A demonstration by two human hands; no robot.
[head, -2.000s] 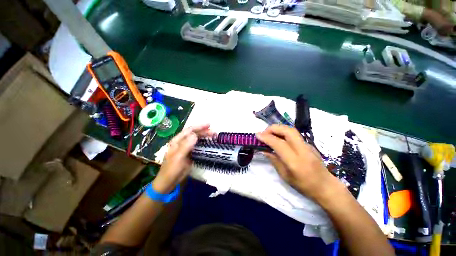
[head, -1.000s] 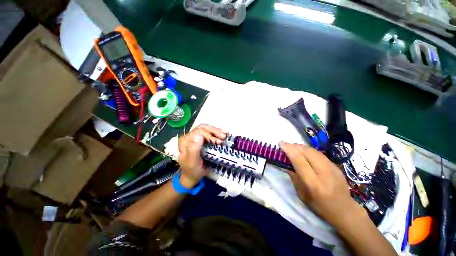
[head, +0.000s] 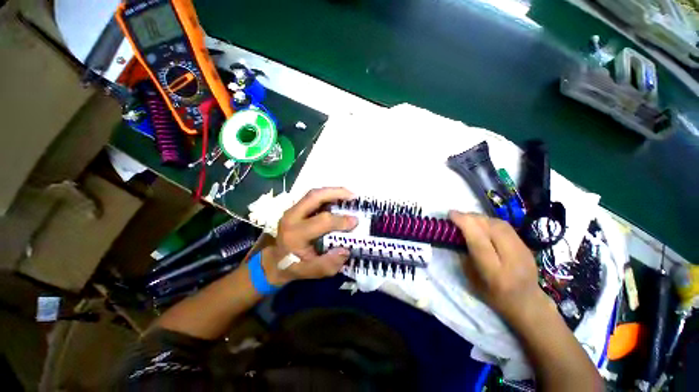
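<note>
My left hand [head: 313, 236] grips the left end of the silver-grey brush barrel [head: 383, 255], which lies about level with black bristles along its upper and lower sides. My right hand [head: 498, 256] holds the right end of the bristle strip [head: 418, 228], a dark bar with magenta-pink teeth. The strip lies lengthwise along the barrel, between its bristle rows; its left end is over the barrel near my left fingers. Whether it is seated in a slot cannot be told.
White cloth [head: 383, 153] under the work. Handle housing [head: 481, 178] with wires behind my right hand; dark parts pile [head: 589, 268] to the right. Multimeter [head: 175, 65] and solder spool [head: 247, 135] at left. Orange scraper [head: 625, 341] and yellow-headed hammer [head: 686, 283] far right. Green conveyor [head: 429, 65] behind.
The strip has gone from the barrel's upper edge to lying over its face between bristle rows. The barrel is turned, with bristles now showing above too. My left fingers have spread around its end.
</note>
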